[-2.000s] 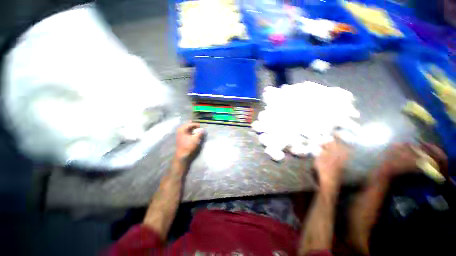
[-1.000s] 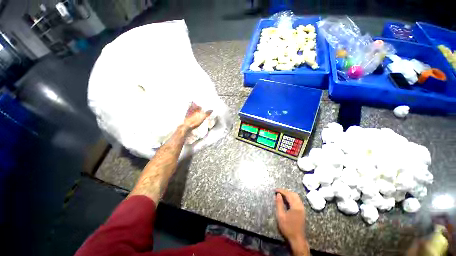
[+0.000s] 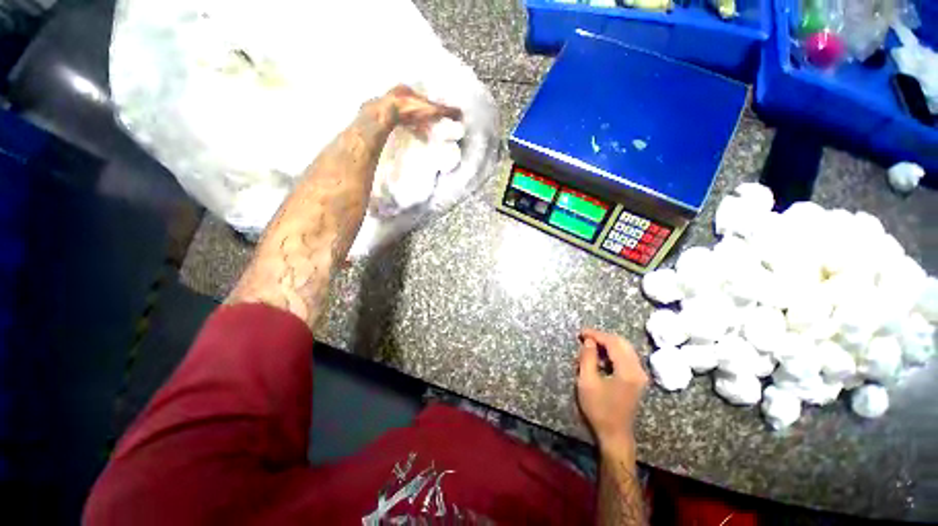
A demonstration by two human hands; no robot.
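Observation:
My left hand (image 3: 409, 111) reaches into the open mouth of the clear plastic bag (image 3: 165, 134) at the left. Its fingers are bent over the ragged white clay or putty (image 3: 417, 170), gripping its upper edge; the fingertips are partly hidden. My right hand (image 3: 610, 382) rests near the counter's front edge, loosely curled, with a gap between thumb and fingers and nothing visible in it. The digital bench scale (image 3: 627, 123) stands between bag and pile, with only small white specks on its blue platform and its displays lit.
A pile of white lumps (image 3: 813, 298) lies right of the scale, on the speckled countertop (image 3: 483, 339). One white lump (image 3: 905, 177) lies apart beyond it. Blue trays (image 3: 823, 113) line the far side; one holds a clear bag of coloured items (image 3: 826, 46).
The view has moved closer and lower over the counter. My left hand stays at the clay in the bag mouth. My right hand remains near the front edge, in much the same pose.

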